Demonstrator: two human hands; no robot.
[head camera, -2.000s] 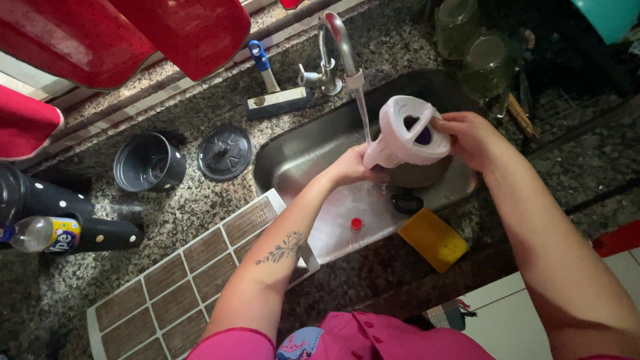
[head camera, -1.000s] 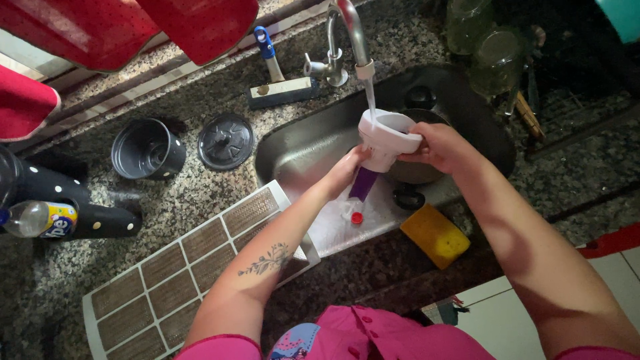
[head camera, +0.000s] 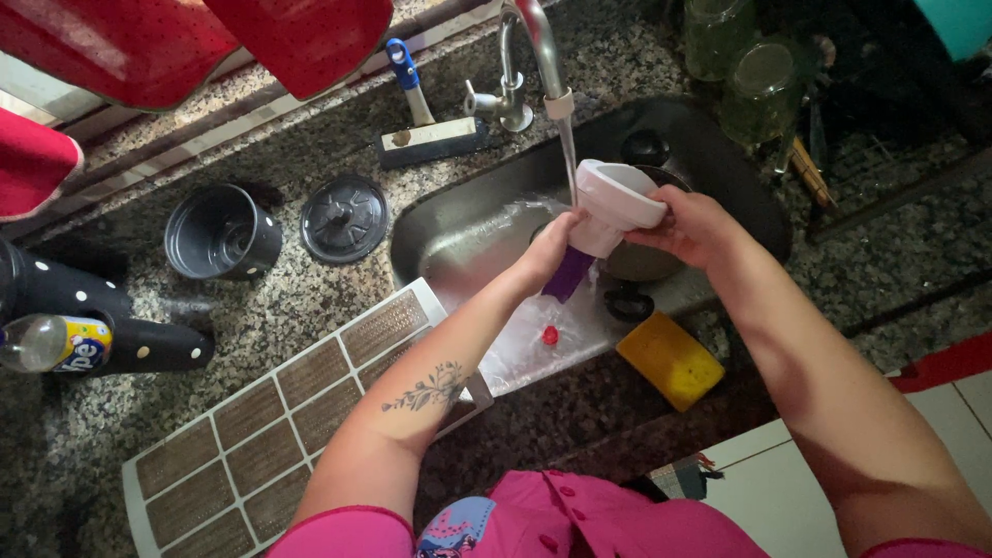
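Observation:
Over the steel sink (head camera: 465, 232), a white plastic funnel-shaped part (head camera: 612, 194) with a purple lower piece (head camera: 570, 275) is held tilted between both hands. My left hand (head camera: 550, 252) grips its lower left side, where white meets purple. The fingers of my right hand (head camera: 686, 225) are closed on the right side of its rim. Water runs from the metal faucet (head camera: 542, 54) in a stream beside the part's left edge. Below, a small red piece (head camera: 549, 335) lies in the sink, near a dark pan with a black handle (head camera: 628, 304).
A yellow sponge (head camera: 670, 360) rests on the sink's front edge. A framed mesh filter (head camera: 283, 418) lies under my left forearm. A black pot (head camera: 223, 232), black lid (head camera: 344, 219), squeegee (head camera: 432, 133), detergent bottle (head camera: 58, 342) and glass jars (head camera: 759, 85) surround the sink.
The white part has been turned; its purple piece now points down and its rim faces up. The view has shifted somewhat. Both hands keep hold of it.

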